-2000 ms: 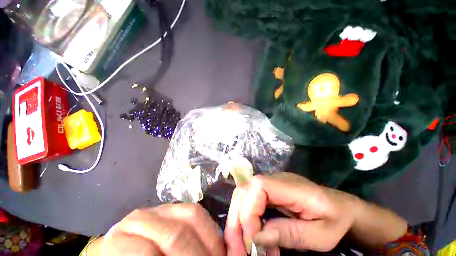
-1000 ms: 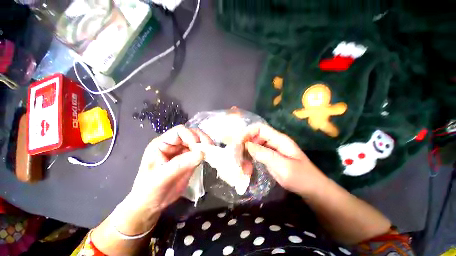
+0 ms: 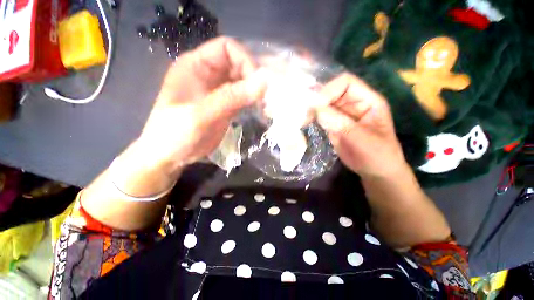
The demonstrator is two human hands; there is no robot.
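My left hand (image 3: 199,105) and my right hand (image 3: 363,126) are raised over a crumpled clear plastic bag (image 3: 319,158) in front of the apron. The fingertips of both hands pinch a pale white piece (image 3: 287,99) between them. It is overexposed, so its edges and exact shape are unclear. Its lower end hangs over the bag. A small pale translucent scrap (image 3: 229,146) lies by the bag's left side, below my left hand. Part of the bag is hidden behind the hands and the piece.
A pile of black beads (image 3: 184,26) lies beyond my left hand. A red box (image 3: 44,41), yellow block (image 3: 82,40) and white cable (image 3: 101,88) are at left. A dark green plush garment (image 3: 389,88) with gingerbread and snowman patches is at right. Red cords (image 3: 505,180) lie far right.
My hands have moved from low and close together to raised and apart, with the pale piece held between them. The camera view has shifted, showing more apron and less of the table's far side.
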